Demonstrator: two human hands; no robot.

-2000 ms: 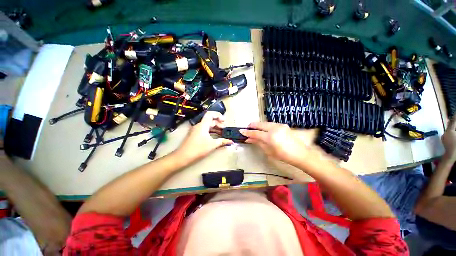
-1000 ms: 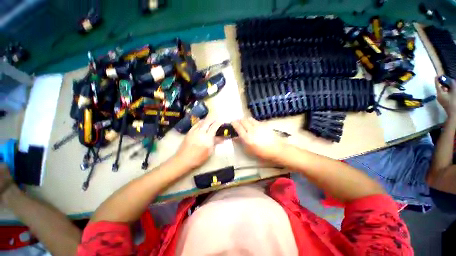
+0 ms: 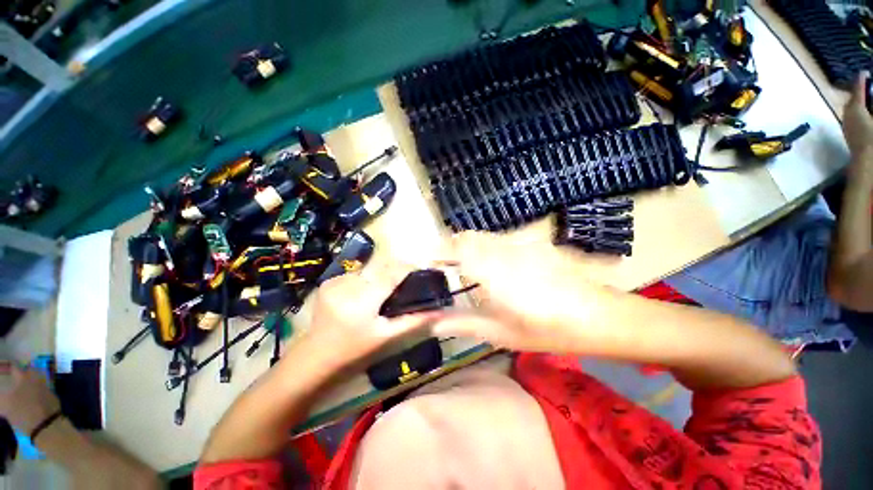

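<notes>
A black housing [image 3: 418, 292] is held between my two hands, raised above the bench and nearer to the camera. My left hand [image 3: 359, 311] grips its left side. My right hand [image 3: 512, 297] is at its right side, fingers blurred, with a short dark cord or edge showing by the thumb. Their exact contact is partly blurred. A second black housing with a small yellow mark [image 3: 406, 366] lies at the bench's front edge, below my hands.
A tangled pile of unfinished units [image 3: 251, 239] lies at left. Rows of black covers [image 3: 565, 172] stand at right, with a small fanned group [image 3: 598, 227] below. A neighbour's heap [image 3: 684, 62] lies far right. A green conveyor [image 3: 316, 48] carries units. Neighbours' arms show at both sides.
The view has turned, so the bench appears tilted. The black housing between my hands has come up closer to the camera and shows a larger, plain face. The housing at the front edge still lies there.
</notes>
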